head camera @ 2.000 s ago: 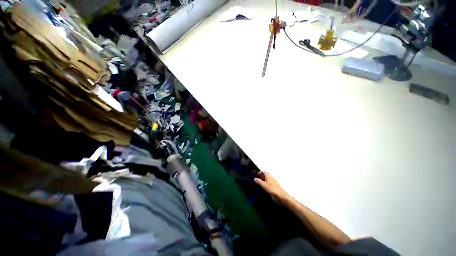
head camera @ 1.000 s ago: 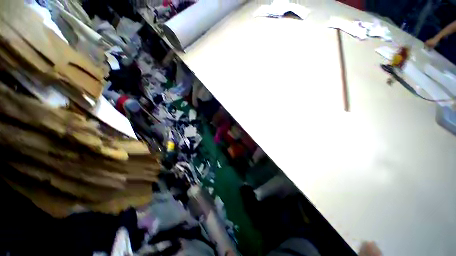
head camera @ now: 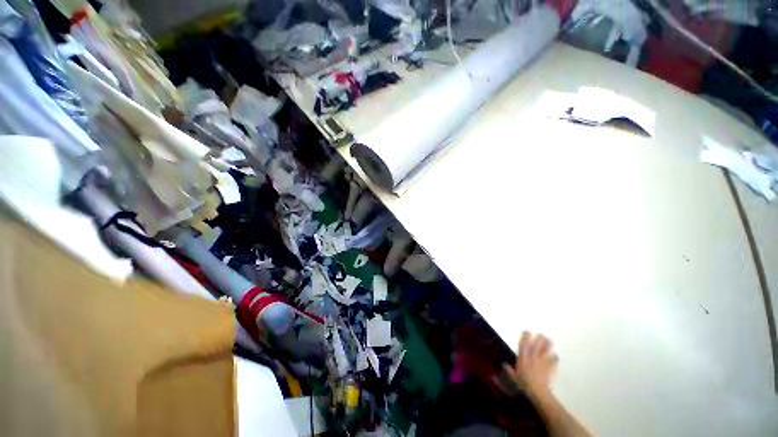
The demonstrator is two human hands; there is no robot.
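Observation:
My right hand (head camera: pixel 535 363) is bare and rests at the near left edge of the cream cutting table (head camera: pixel 580 247). Its fingers lie on the tabletop and the thumb is at the edge. I see nothing held in it, though it is slightly blurred. My left hand is out of the picture. A large pale roll (head camera: pixel 461 94) lies across the table's far left part, its dark hollow end toward the edge. White paper or cloth pieces (head camera: pixel 597 111) with a dark piece lie to the right of the roll.
A long thin strip (head camera: pixel 751 247) and crumpled white pieces (head camera: pixel 740 166) lie at the table's right. Tan card patterns (head camera: pixel 111 341) hang close on the left. A tube with red bands (head camera: pixel 271 309) juts toward the aisle. Scraps cover the green floor (head camera: pixel 420 346).
The view has swung left and forward along the table. The roll is larger and lower in view; the corded tool has left the picture. My right hand now shows more fully at the edge.

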